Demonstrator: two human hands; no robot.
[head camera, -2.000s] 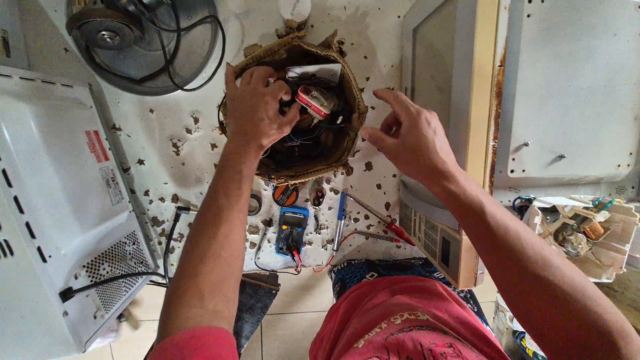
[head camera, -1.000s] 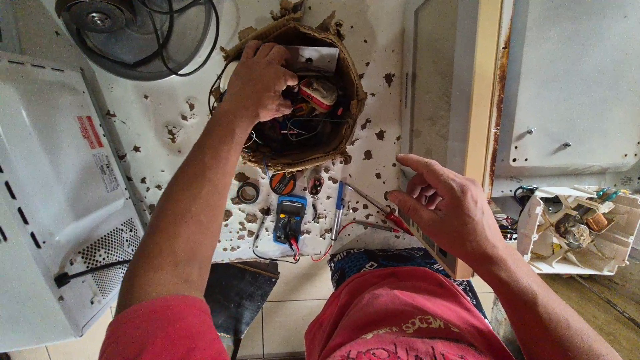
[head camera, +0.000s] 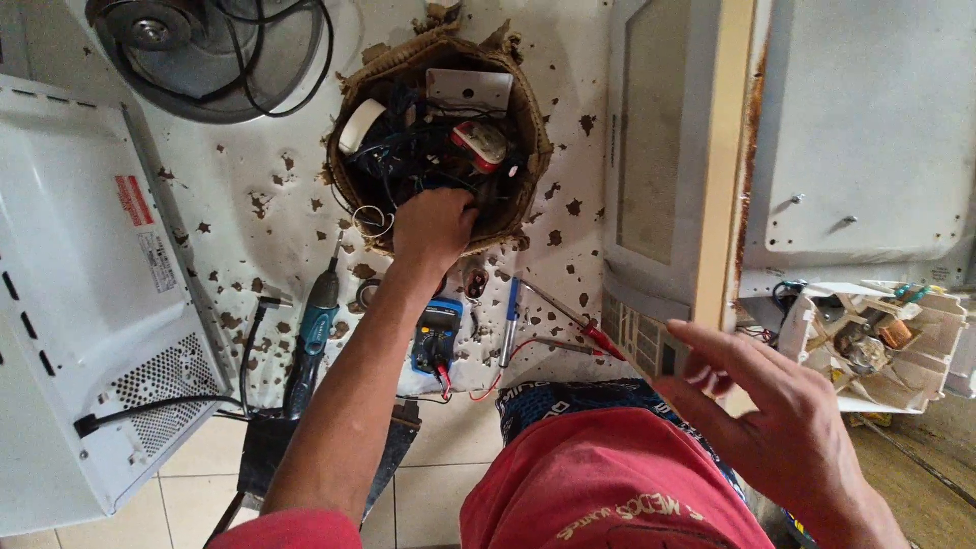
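Observation:
My left hand (head camera: 433, 227) reaches over the near rim of a frayed cardboard container (head camera: 537, 156), its fingertips hidden down among dark wires and parts. Inside the container lie a white perforated plate (head camera: 468, 91), a red and white device (head camera: 480, 146) and a white curved piece (head camera: 362, 126). My right hand (head camera: 762, 396) hangs in the air in front of the microwave oven door (head camera: 656, 137), fingers apart and holding nothing. Just below the container, a blue multimeter (head camera: 437, 335) with a red lead plugged in lies beside my left forearm.
A teal power screwdriver (head camera: 314, 324) and a black cable lie left of my forearm. A blue and silver pen (head camera: 510, 324) and a red-handled probe (head camera: 602, 338) lie right of the multimeter. White metal casing (head camera: 76, 229) stands left, a fan base (head camera: 206, 69) top left, an opened plastic housing (head camera: 877, 347) right.
My left hand has moved from the container's left side to its near side. My right hand has moved away from the container, toward my body and to the right.

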